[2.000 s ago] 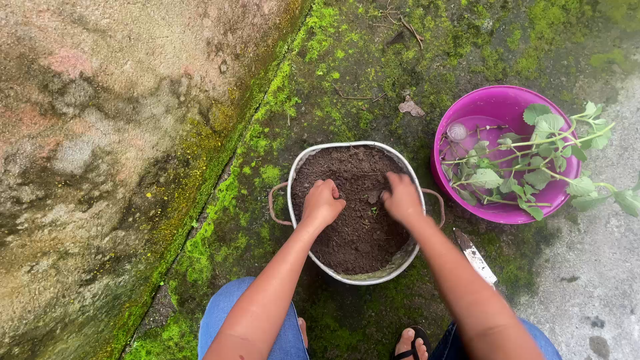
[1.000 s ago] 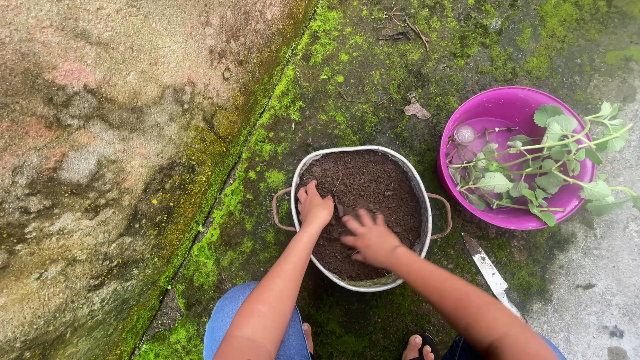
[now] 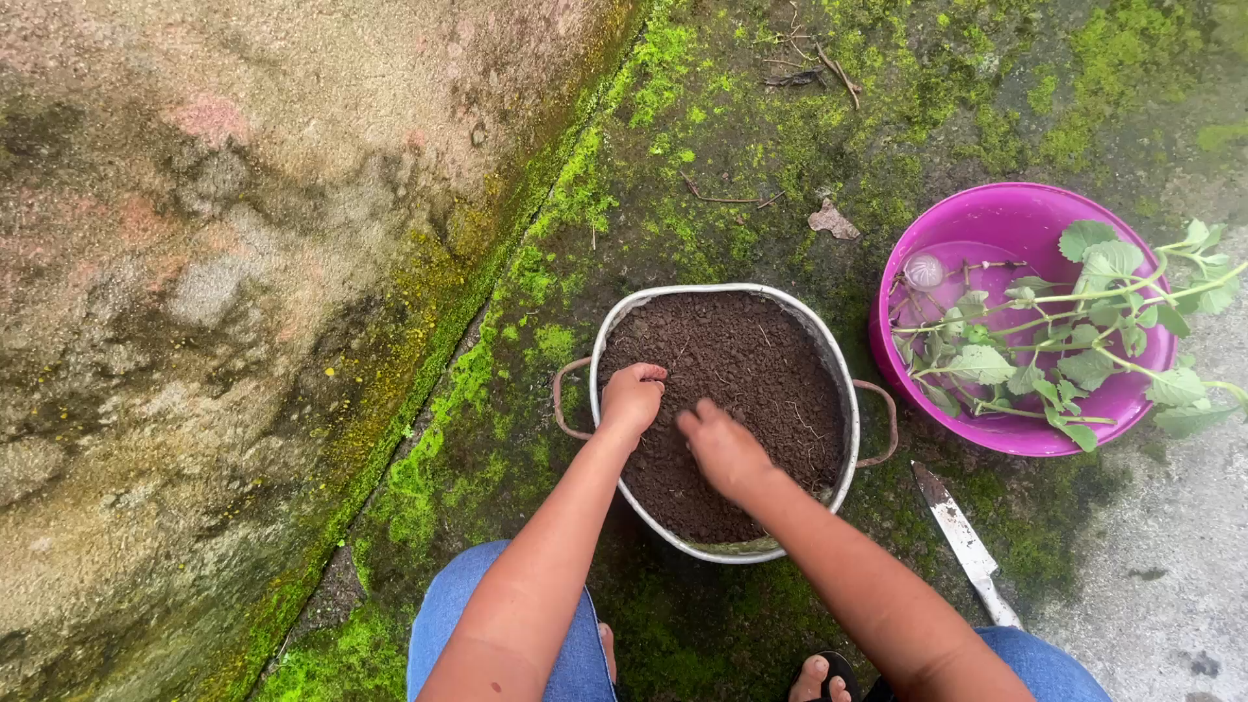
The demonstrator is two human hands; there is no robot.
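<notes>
A two-handled metal pot (image 3: 855, 429) full of dark, crumbly soil (image 3: 741, 361) stands on the mossy ground. Over the left part of the soil is my left hand (image 3: 634, 398), its fingers curled together; whether something is pinched in them cannot be seen. My right hand (image 3: 723, 450), slightly blurred, is at the middle of the soil with its fingertips down towards it, and nothing shows in it. Right of the pot, leafy green cuttings (image 3: 1087, 366) lie in a magenta plastic tub (image 3: 1024, 197) and hang over its right rim.
A knife with a soiled blade (image 3: 965, 534) lies on the ground below the tub, near my right knee. A rough wall (image 3: 214, 292) rises on the left. A dry leaf (image 3: 833, 220) and twigs (image 3: 838, 73) lie beyond the pot. A clear round object (image 3: 923, 271) is in the tub.
Both hands have kept moving over the soil. My right hand has come from the right side of the pot to its middle. A small green bit seen on the soil two seconds ago no longer shows.
</notes>
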